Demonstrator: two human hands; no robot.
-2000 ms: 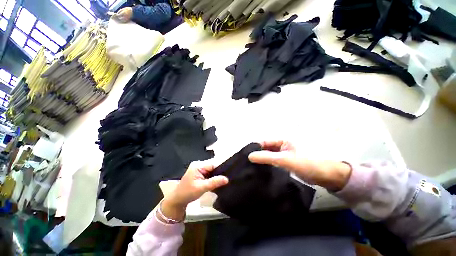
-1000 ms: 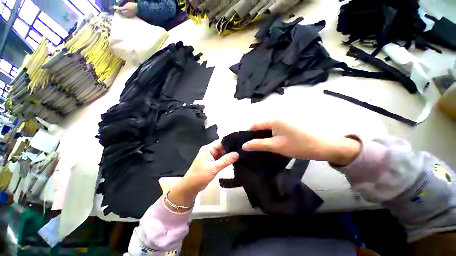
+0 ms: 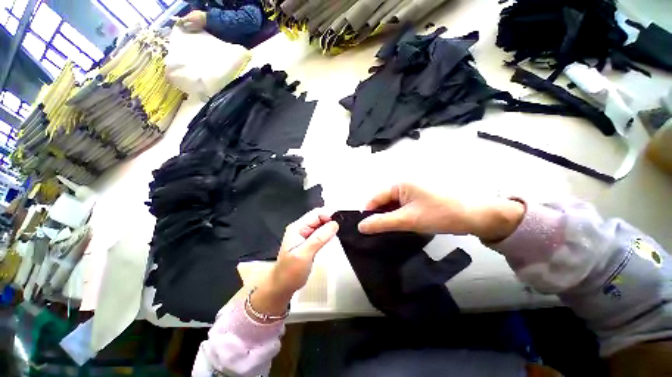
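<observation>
A limp black panel (image 3: 394, 269) hangs between my hands at the table's front edge, its lower part over the edge. My left hand (image 3: 306, 243) pinches its upper left corner between thumb and fingers. My right hand (image 3: 405, 211) holds the top edge just to the right, thumb on the near side. A short tab of the panel sticks out to the right below my right hand. The fingertips behind the panel are hidden.
A large black panel stack (image 3: 228, 221) lies at left, a looser black pile (image 3: 420, 92) at centre far side. A black strip (image 3: 545, 156) and white ribbon (image 3: 628, 158) lie at right. Grey-and-yellow stacks (image 3: 110, 110) stand far left. A person's sleeve (image 3: 234, 23) shows at the top.
Both hands have stayed at the panel's top edge, now pinching it nearer its left corner. The panel's lower part has opened out and its tab now points right.
</observation>
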